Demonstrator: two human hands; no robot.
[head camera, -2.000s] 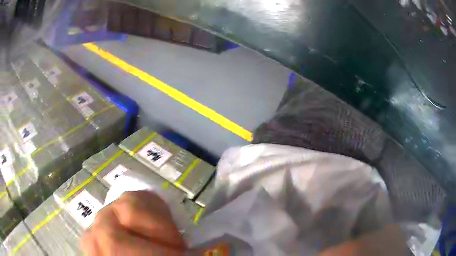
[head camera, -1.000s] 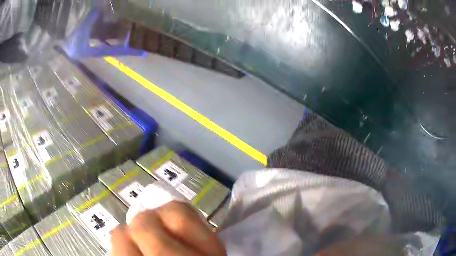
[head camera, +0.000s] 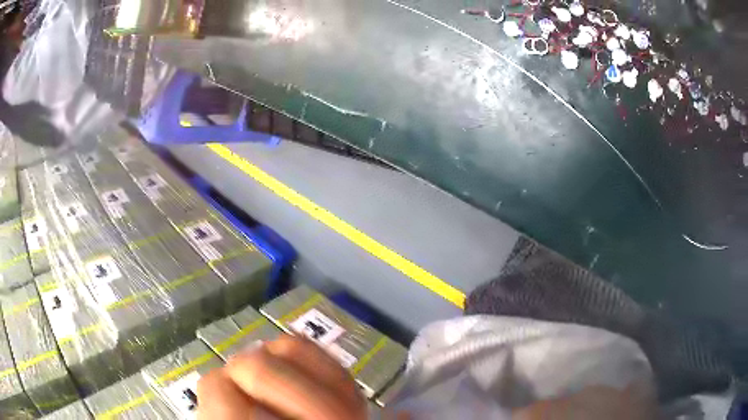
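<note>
My left hand (head camera: 283, 381) is at the bottom edge, left of centre, blurred, with its fingers curled. What it holds, if anything, is hidden. A blurred patch of skin at the bottom right (head camera: 574, 404) seems to be part of my right hand or forearm; its fingers do not show. Whitish cloth (head camera: 525, 353) lies between them. Wrapped, labelled cartons with yellow bands (head camera: 373, 344) are behind and beside my left hand.
The green bench mat (head camera: 459, 123) curves across the upper right. White discs with red leads (head camera: 619, 49) and a thin silvery wire (head camera: 566, 105) lie on it. More wrapped cartons (head camera: 123, 246), a blue frame (head camera: 164, 115) and a yellow floor line (head camera: 344, 228) are left.
The view has shifted, showing more of the bench and disc pile. My left hand sits further right and lower in the picture. The white piece at its fingers no longer shows clearly.
</note>
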